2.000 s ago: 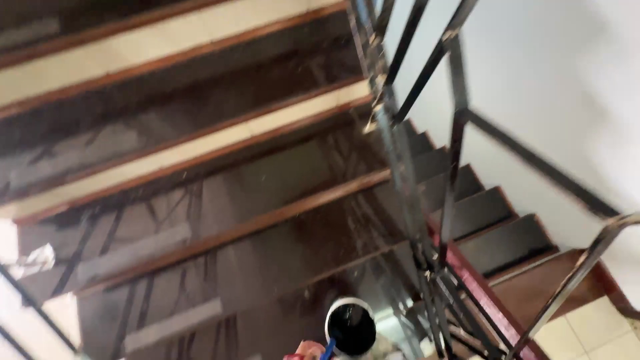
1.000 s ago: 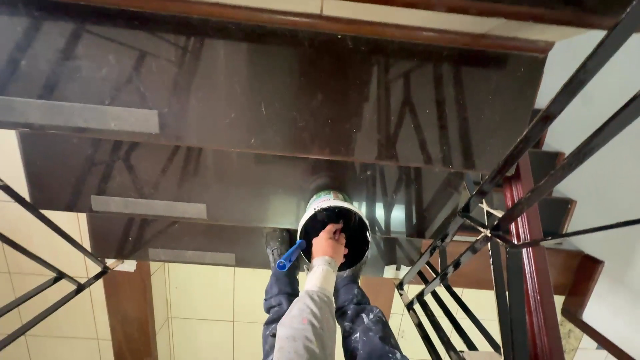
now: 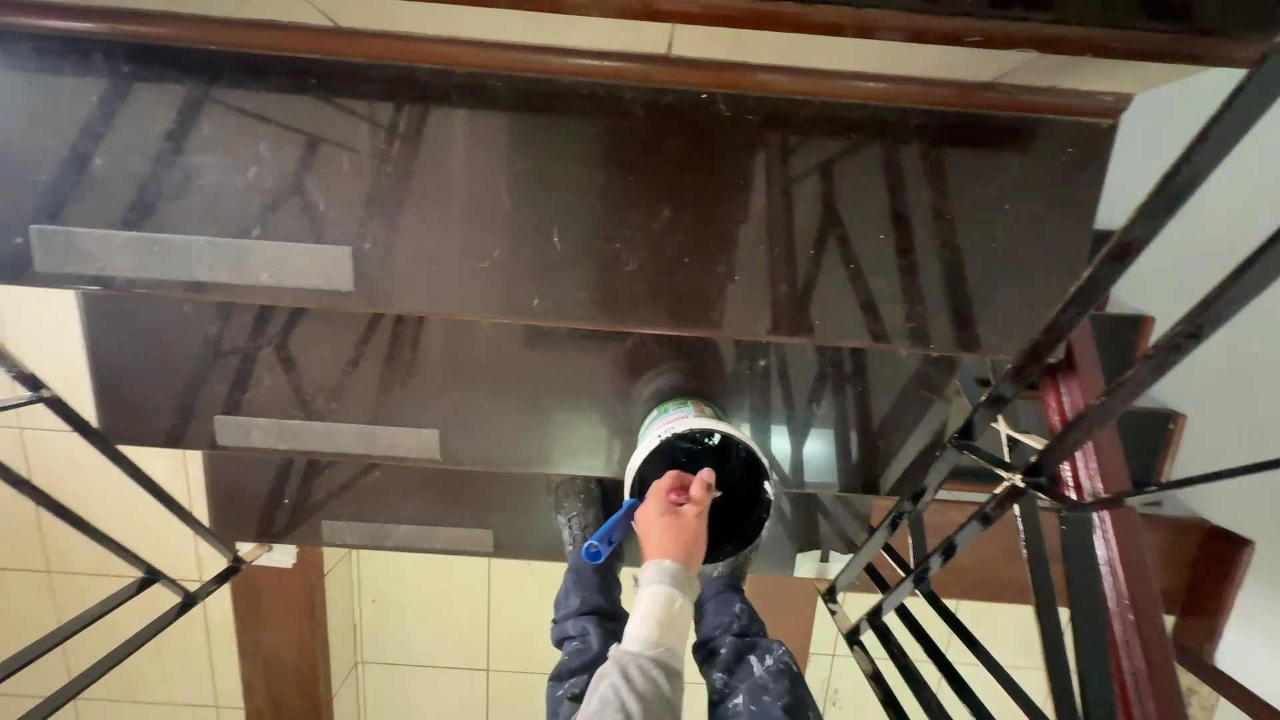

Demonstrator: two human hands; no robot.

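Note:
My left hand (image 3: 675,520), in a pale sleeve, is closed over the mouth of a white plastic bucket (image 3: 648,440). A blue tool handle (image 3: 608,532) juts out to the left of the fist; the tool's other end is hidden. Something small and red shows between the fingers; whether I also grip the bucket's bail is unclear. Black paint (image 3: 745,490) coats the inside of the bucket, and pale specks mark its rim. The bucket is above my shoes, against the view of the dark stair treads; whether it rests on one cannot be told. My right hand is out of view.
Dark glossy stair treads (image 3: 560,230) with grey grip strips (image 3: 190,258) cross the view. Black metal railings (image 3: 1130,240) stand at the right, with more railing (image 3: 110,510) at the left. A dark red stringer (image 3: 1110,540) runs beside lower steps. Tiled floor (image 3: 425,610) lies below.
The view has swung round from the slanted stairs to look down at my feet. The hand and bucket, at the bottom edge two seconds ago, now show fully; the fist remains over the bucket.

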